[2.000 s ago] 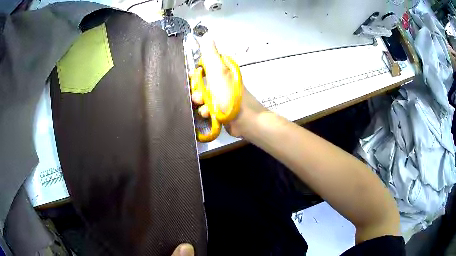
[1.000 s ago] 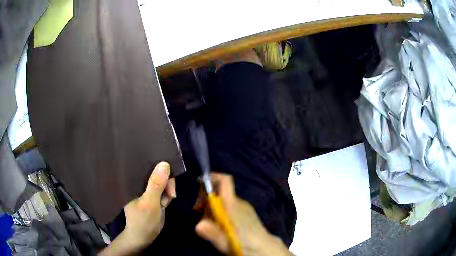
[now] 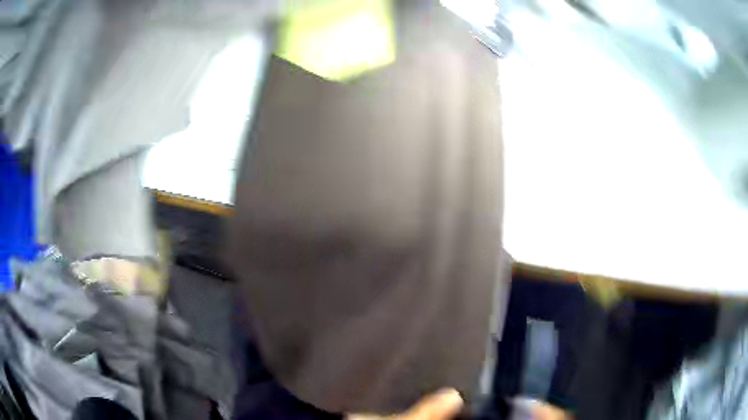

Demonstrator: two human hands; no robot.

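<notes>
The view is heavily blurred. A long brown panel hangs from the white table over its front edge, with a yellow-green patch near its top. My left hand is cut off by the bottom edge and grips the panel's lower end. My right hand is a small blurred bit at the bottom edge, just right of the panel. Above it, the grey blades of the scissors point up, apart from the panel. The scissors' handles are out of view.
Grey-taupe cloth drapes over the left of the table. Crumpled grey cloth and blue material lie at far left. The white table has a wooden front edge. Pale cloth shows at lower right.
The view has swung left, so the panel and hands appear farther right. Both hands have moved down to the picture's bottom edge. Before, the right hand held the scissors higher in view.
</notes>
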